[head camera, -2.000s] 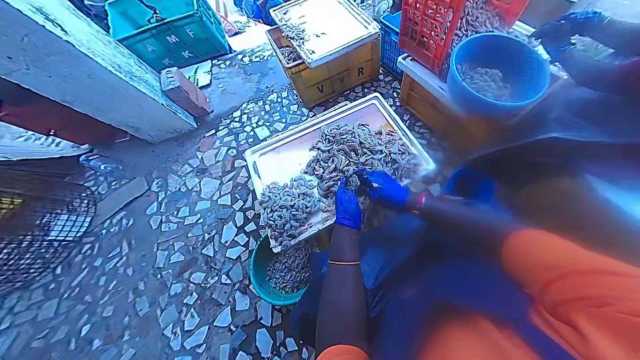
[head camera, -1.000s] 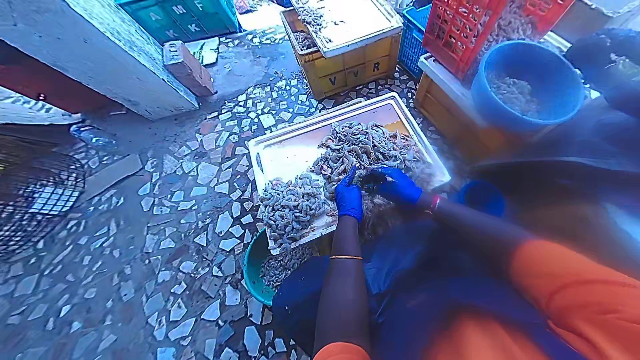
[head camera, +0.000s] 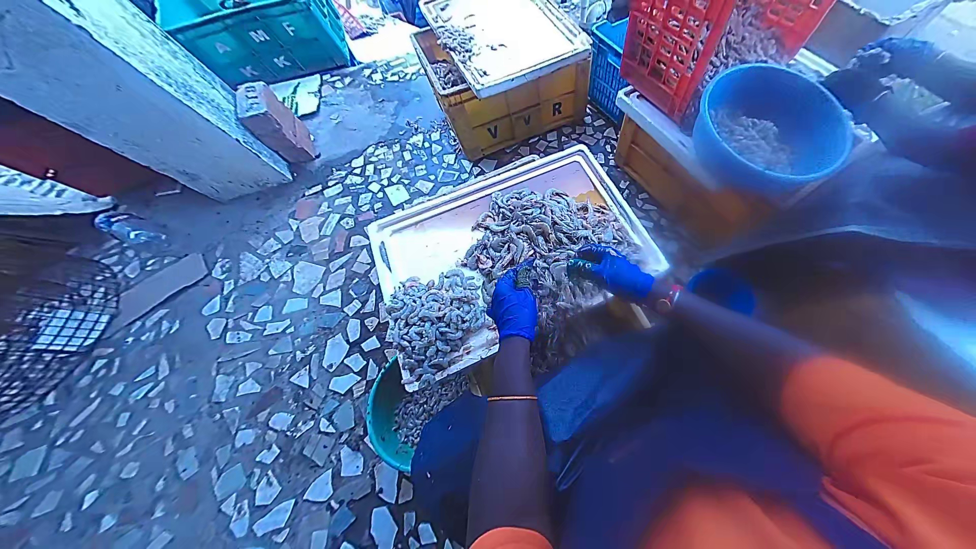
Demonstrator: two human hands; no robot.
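Note:
A white plastic tray (head camera: 427, 248) lies before me with a large heap of unpeeled-looking shrimp (head camera: 534, 221) and, at its left corner, a smaller pile of paler shrimp (head camera: 435, 316). My left hand (head camera: 515, 305), in a blue glove, is at the near edge of the large heap, fingers bent; whether a shrimp is between them is too small to tell. Just right of it, my right hand (head camera: 614, 272), gloved too, touches the heap with curled fingers; its grip cannot be made out. Below the tray's left corner a green basin (head camera: 381, 427) holds small shrimp or scraps.
Beyond the tray stands a yellow crate (head camera: 518, 114) under another white tray (head camera: 526, 34). At right are a red crate (head camera: 671, 53), a blue bowl (head camera: 774, 171) and a co-worker's dark-gloved hand (head camera: 862, 80). A brick (head camera: 274, 122) and a wire basket (head camera: 57, 343) are at left.
My right hand has moved slightly right, away from my left hand, since the earliest frame. Both stay at the large heap.

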